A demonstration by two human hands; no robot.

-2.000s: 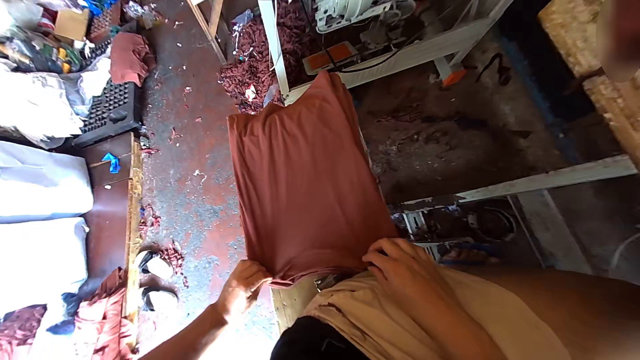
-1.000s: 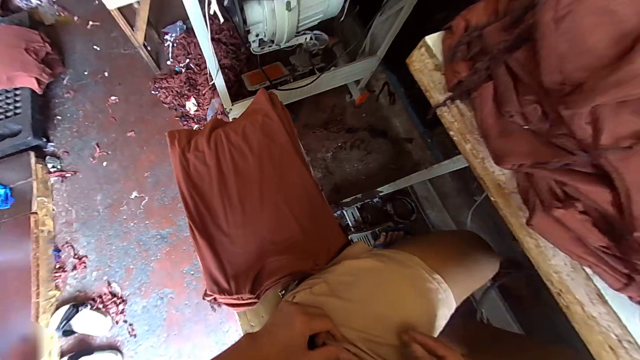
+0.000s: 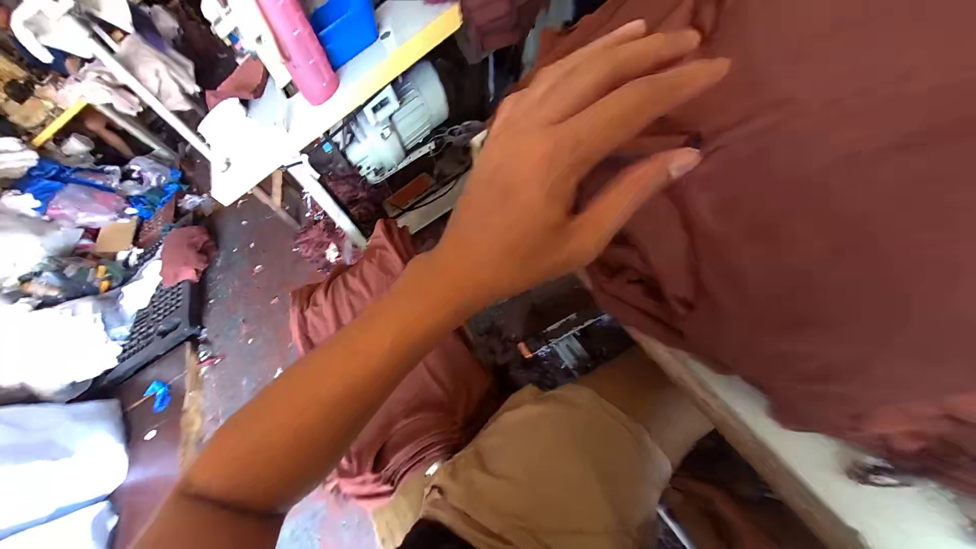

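Note:
My left hand reaches up to the right with its fingers apart, over the edge of a large heap of reddish-brown fabric. Whether its fingertips touch the fabric, I cannot tell. Below my left forearm lies a stack of reddish-brown fabric pieces, partly hidden by the arm and beside my lap in tan shorts. My right hand is out of view.
A wood-edged table bears the fabric heap at right. Ahead are a machine motor, a pink roll and a blue bin on a worktable. A black plastic crate and fabric scraps lie at left.
My left hand has left the stack's near edge, where it was two seconds ago, and is now at the large heap. My right hand has gone out of view. The view has shifted.

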